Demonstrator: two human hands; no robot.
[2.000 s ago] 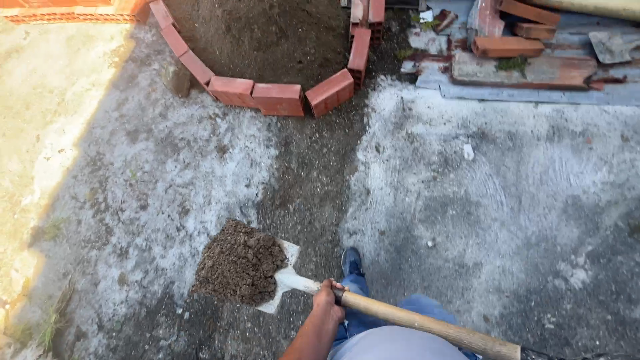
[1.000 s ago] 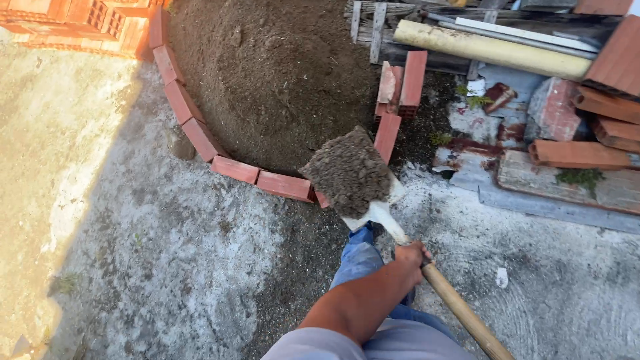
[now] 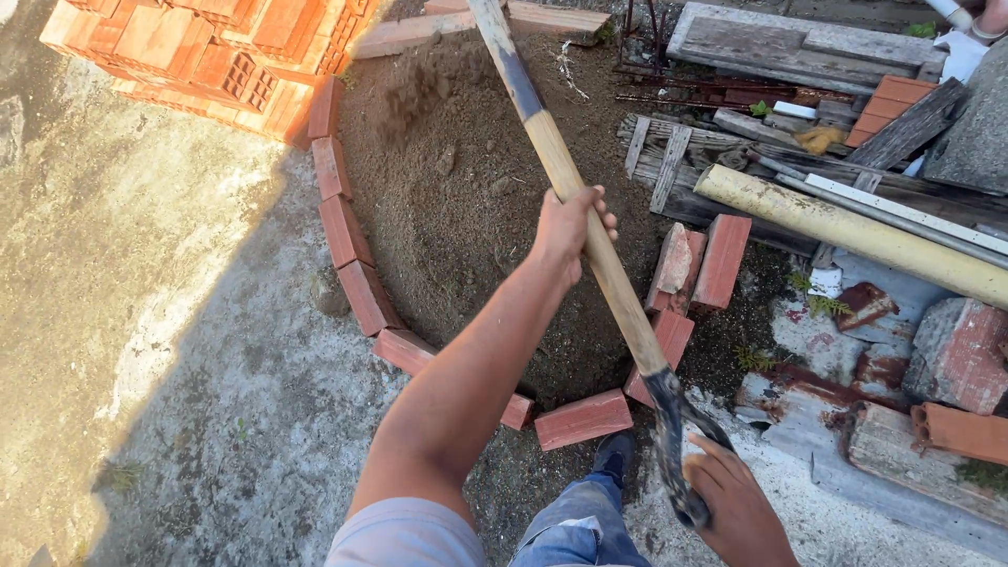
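Note:
My left hand point(image 3: 568, 228) is wrapped round the middle of a shovel's wooden shaft point(image 3: 622, 291). At the black D-shaped grip point(image 3: 676, 441), low on the right, my right hand point(image 3: 728, 492) holds the shovel's end. The shaft slants up and away over a heap of brown soil point(image 3: 449, 205), and the blade lies beyond the top edge of the view. Loose soil, blurred, shows near the far side of the heap. A curved row of red bricks point(image 3: 366, 298) borders the heap.
Stacked hollow orange bricks point(image 3: 169, 47) stand at the upper left. On the right lie weathered planks point(image 3: 803, 47), a yellowish pipe point(image 3: 850, 228), broken masonry point(image 3: 961, 354) and metal sheets point(image 3: 835, 457). My shoe point(image 3: 614, 455) is beside the near bricks.
The shovel has swung from the near ground out over the brick-edged heap, and its blade has left the view. The soil load seen on it earlier is no longer visible there. My right hand has come into view.

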